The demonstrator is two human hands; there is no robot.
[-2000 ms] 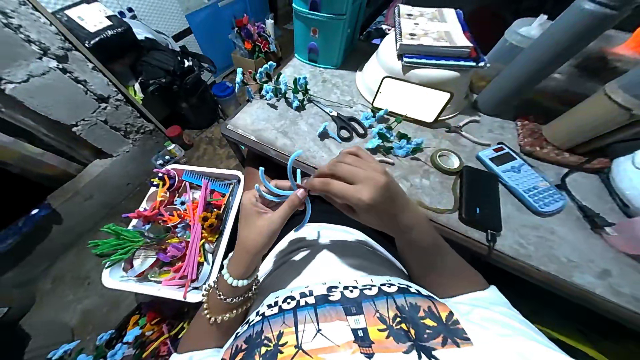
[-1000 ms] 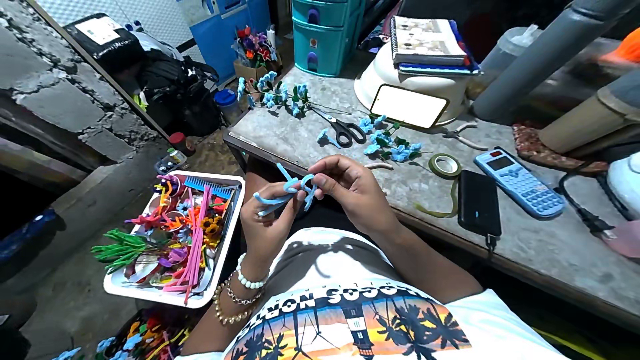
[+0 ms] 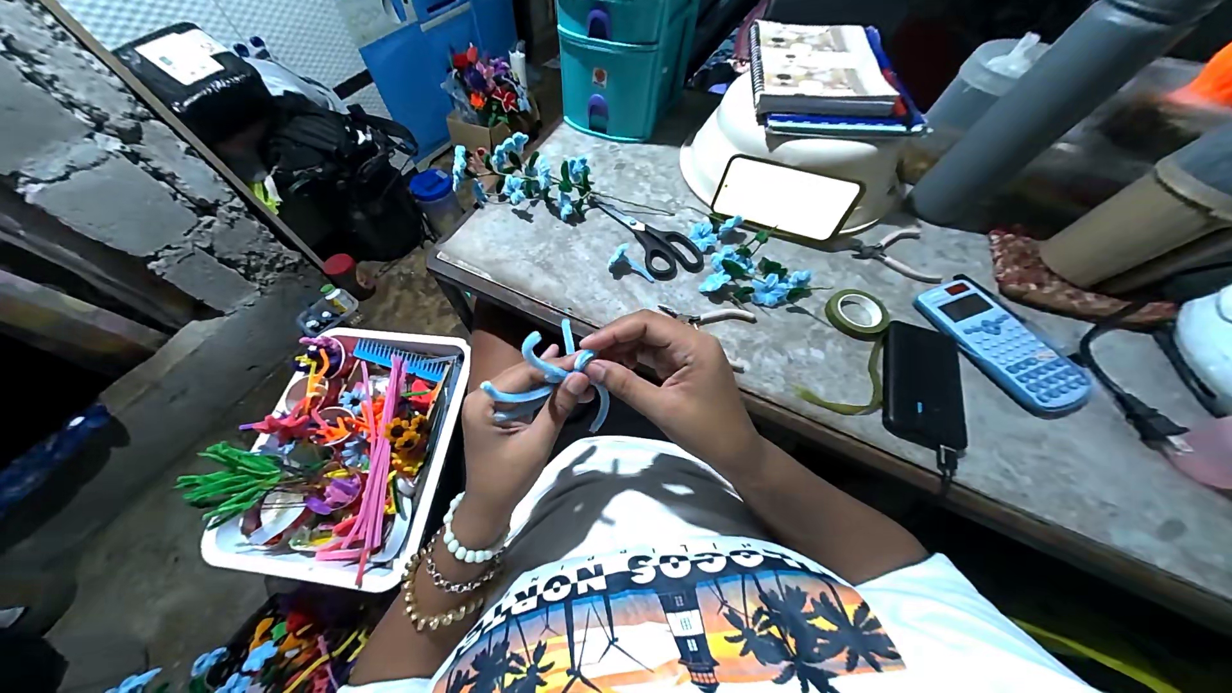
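Several light blue pipe cleaners point(image 3: 520, 393), joined at a small loop and with curved ends fanning out, are between both hands above the lap. My left hand point(image 3: 510, 433), with beaded bracelets at its wrist, grips them near the joined middle with thumb and fingers. My right hand point(image 3: 674, 380) pinches the loop between thumb and forefinger, close against the left thumb. On the table behind lie black-handled scissors point(image 3: 664, 248), blue pipe-cleaner flowers point(image 3: 736, 265) and pliers point(image 3: 707, 315), the last partly hidden by the right hand.
A white tray point(image 3: 214, 549) of colourful pipe cleaners stands at the left. On the grey table point(image 3: 1020, 462) are green tape point(image 3: 857, 314), a black power bank point(image 3: 922, 385), a blue calculator point(image 3: 1001, 345), more pliers point(image 3: 890, 252) and a bright-screened phone point(image 3: 787, 197) leaning on a white upturned container.
The fingers of both hands have shifted around the blue pipe cleaners, whose ends now point differently. The right fingertips have closed in on the small loop, which looked larger one second ago.
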